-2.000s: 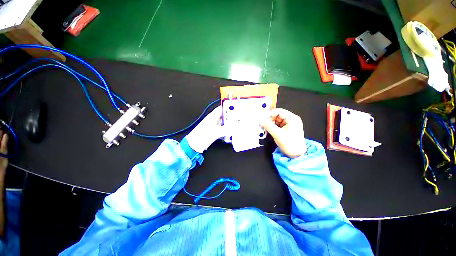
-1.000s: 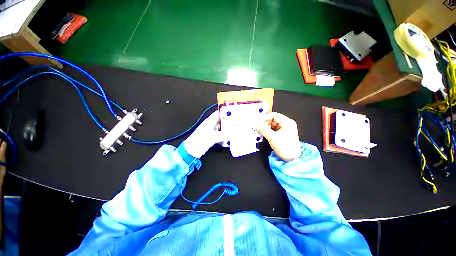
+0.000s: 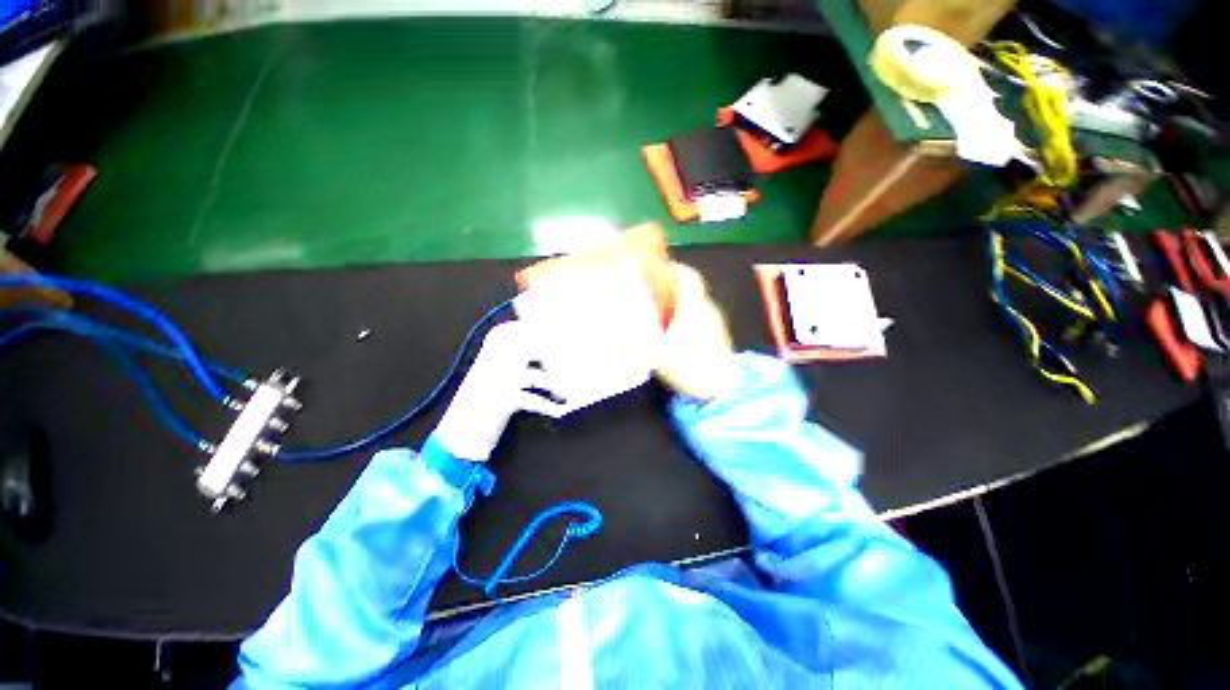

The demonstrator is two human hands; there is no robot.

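Note:
A square electronic unit (image 3: 590, 330) is held up between both hands above the black mat, its white face blurred and overexposed. An orange-red pad (image 3: 594, 259) shows behind its far and right edges. My left hand (image 3: 496, 383), in a white glove, grips the unit's left side. My right hand (image 3: 693, 334), blurred, grips the right side. Another square unit (image 3: 831, 305) with dark corner holes lies on an orange-red pad (image 3: 778, 318) to the right. A small white piece sticks out at its right edge.
A metal manifold (image 3: 250, 438) with blue tubes (image 3: 162, 337) lies at left. A coiled blue cord (image 3: 573, 523) lies near my body. A black unit (image 3: 711, 165) and more pads lie on the green surface. A wooden stand (image 3: 863, 175) with a tape roll (image 3: 925, 64) and yellow-blue cables (image 3: 1052, 299) are at right.
The view has turned right, showing more cables and red-and-white items at far right. The unit's white face is now blurred, and my right hand has moved to its right edge with the orange pad.

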